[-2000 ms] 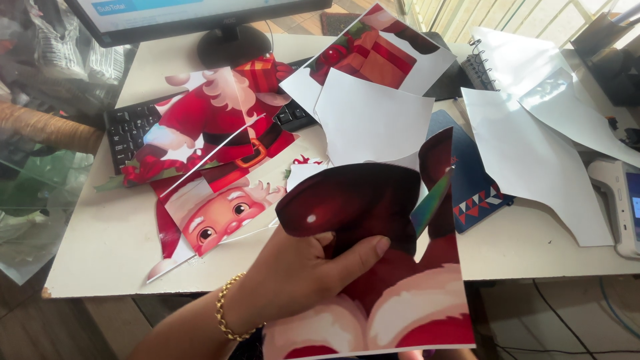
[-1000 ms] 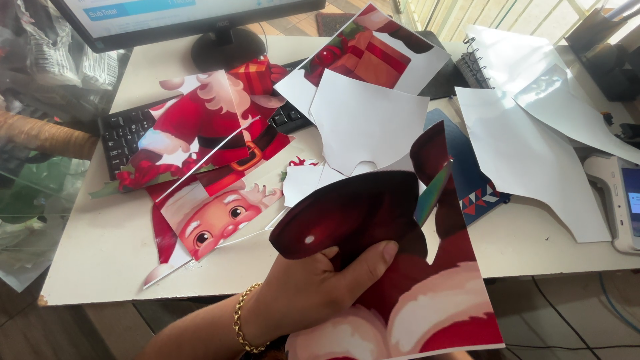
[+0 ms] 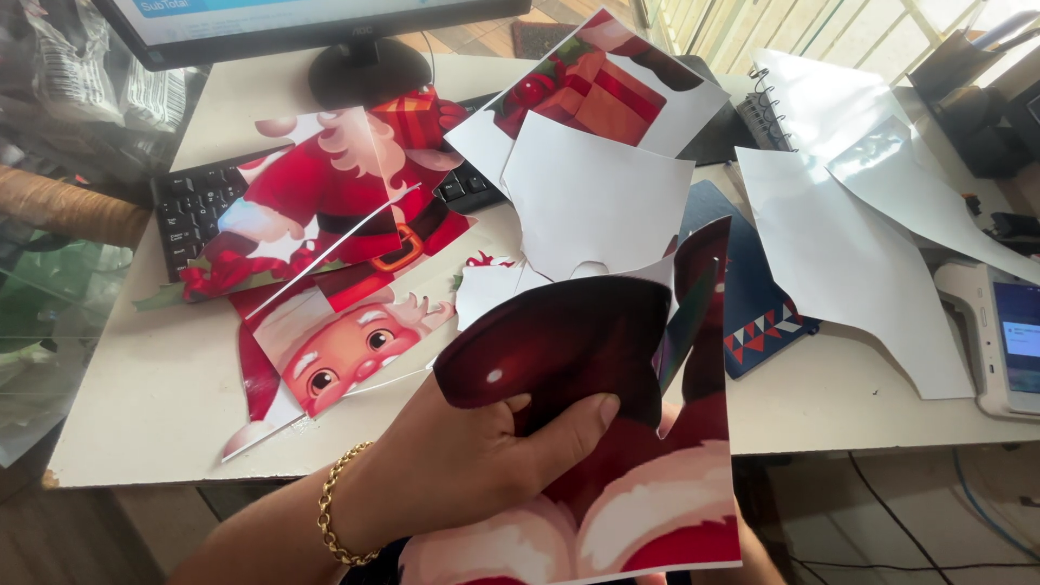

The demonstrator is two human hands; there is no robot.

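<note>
My left hand [image 3: 520, 455], with a gold chain bracelet at its wrist, grips a printed paper sheet [image 3: 650, 504] showing dark boots with white fur cuffs. Its thumb lies on the front, over the larger boot. A cut runs down between the two boots. In that cut stands a shiny, rainbow-tinted blade [image 3: 689, 317], apparently of scissors. Mostly hidden behind the sheet is my right hand [image 3: 668, 418], a fingertip showing at the bottom of the cut below the blade; the handles are out of sight. Cut Santa Claus prints [image 3: 349, 349] lie on the desk at left.
Blank white paper pieces [image 3: 601, 195] and a gift-box print [image 3: 609, 89] lie beyond the hands, near a keyboard [image 3: 187, 211] and monitor [image 3: 349, 61]. To the right are a blue notebook [image 3: 715, 219], a spiral notebook [image 3: 845, 97], more white offcuts [image 3: 853, 260] and a card terminal [image 3: 983, 341].
The held sheet's lower edge swung to the right between the two earlier frames, then back to the left now. My left hand has kept its grip, and the blade still stands in the cut.
</note>
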